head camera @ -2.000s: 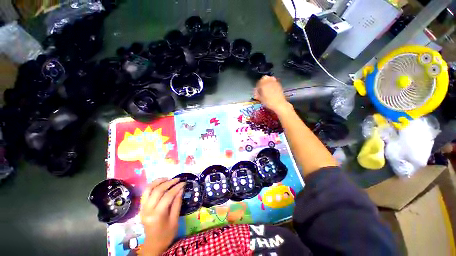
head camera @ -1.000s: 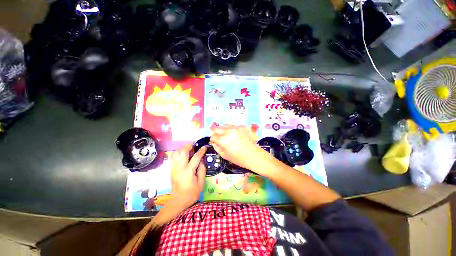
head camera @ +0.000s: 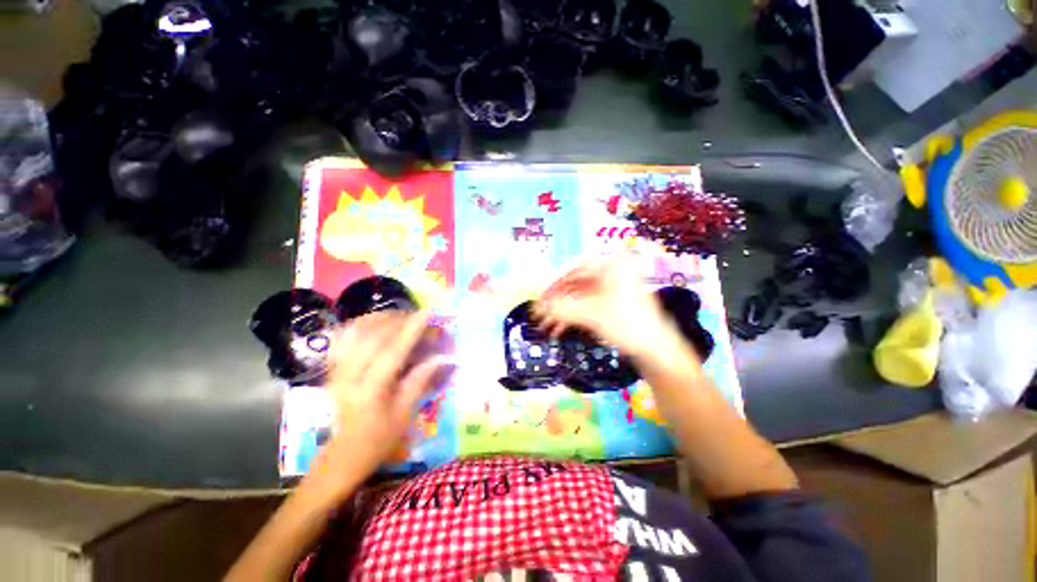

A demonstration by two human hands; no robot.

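Note:
Glossy black housings lie on the cartoon-printed mat. One housing is at the mat's left edge, with a second beside it, partly under my left hand. My left hand is blurred, its fingers over that second housing; its grip cannot be told. My right hand is blurred over the top of a row of several housings at the right. Whether its fingers hold anything cannot be told. A bristly pile of red and dark wired components lies at the mat's upper right.
A heap of black housings lies beyond the mat. Small black fittings lie right of it. A yellow squeeze bottle, plastic bags and a yellow-and-blue fan are at right. Cartons stand below the bench edge.
One housing has moved left from the row to beside the leftmost one, with my left hand. My right hand has moved right along the row. The camera view has shifted slightly.

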